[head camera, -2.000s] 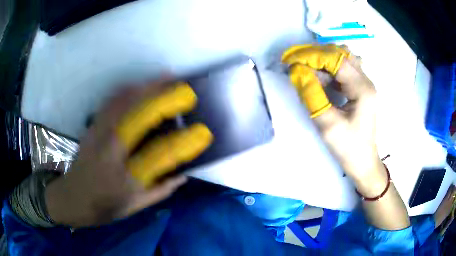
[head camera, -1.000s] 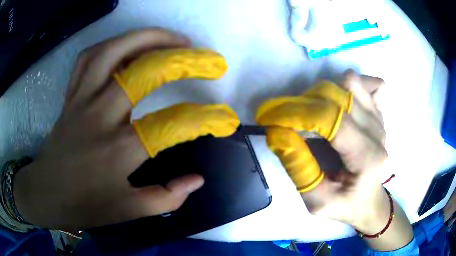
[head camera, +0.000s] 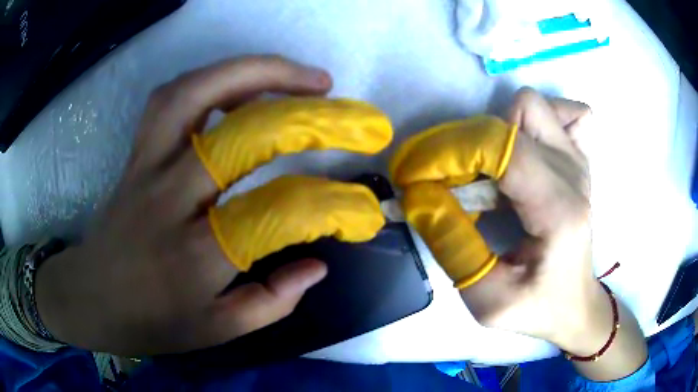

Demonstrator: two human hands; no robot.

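Note:
A black smartphone (head camera: 360, 287) lies tilted on the white mat, partly under my left hand (head camera: 176, 222). My left hand wears yellow finger cots on two fingers; its thumb and fingers rest over the phone and hold it. My right hand (head camera: 528, 207), with yellow cots on thumb and finger, pinches a thin short tool with a speckled pale handle (head camera: 480, 196). The tool's pale front part reaches the left fingertip at the phone's upper edge. A small dark round end shows just above that fingertip; what it belongs to is unclear.
A small white packet with turquoise stripes (head camera: 547, 57) lies at the upper right of the white mat (head camera: 398, 46). A black tray (head camera: 69, 53) stands at the upper left. Clear crinkled film (head camera: 65, 172) lies at the left. Another dark phone (head camera: 680, 295) shows at the right edge.
The phone has come down from in front of me to the mat's near edge. My right hand, empty-looking two seconds ago, has moved to the phone's top edge with the tool, whose pale handle now shows.

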